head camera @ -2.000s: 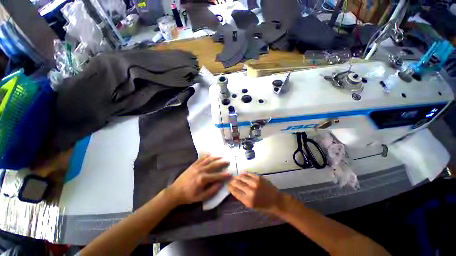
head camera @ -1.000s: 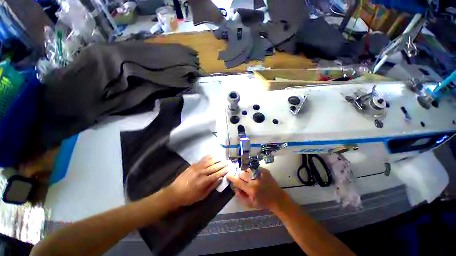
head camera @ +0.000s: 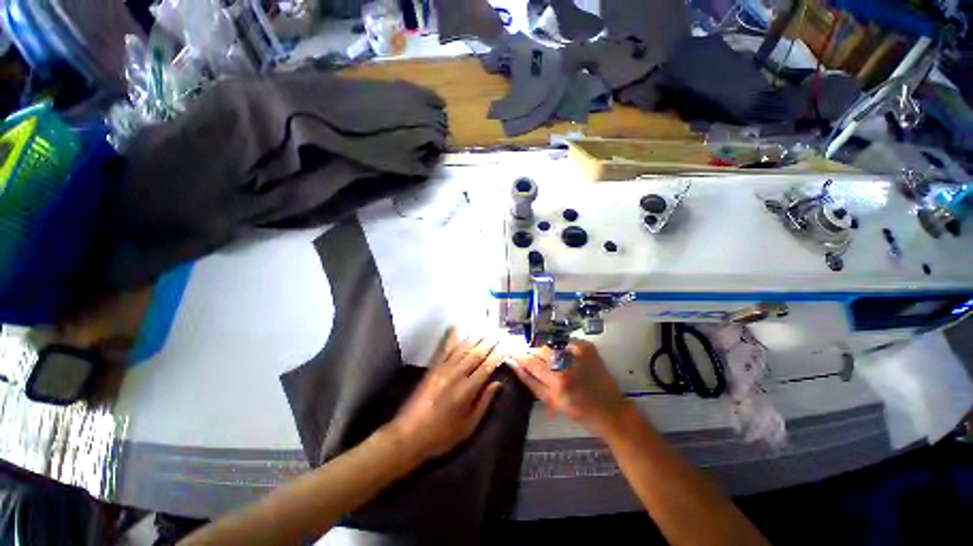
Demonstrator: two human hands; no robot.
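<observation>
The dark grey-brown garment panel (head camera: 359, 309) lies left of the sewing head, and its lower part hangs over the table's front edge. A white lining piece (head camera: 418, 279) seems to lie along its right side; its outline merges with the white tabletop. My left hand (head camera: 453, 392) lies flat on the dark panel, fingertips just left of the needle area. My right hand (head camera: 571, 382) is at the presser foot (head camera: 542, 333), its fingertips on the cloth close to my left fingertips. Glare hides the cloth edge under the needle and whether my right fingers pinch it.
The white sewing machine (head camera: 726, 240) fills the right. Black-handled scissors (head camera: 686, 360) and a pale thread tangle (head camera: 749, 373) lie under its arm. A rumpled dark panel stack (head camera: 267, 149) is behind left, with baskets (head camera: 48, 203) at far left. Dark cut pieces (head camera: 533, 85) lie on wood behind.
The dark panel has turned and shifted; its upper end sits lower and its lower part is bunched under my left arm. Both hands remain at the needle, and the view has shifted.
</observation>
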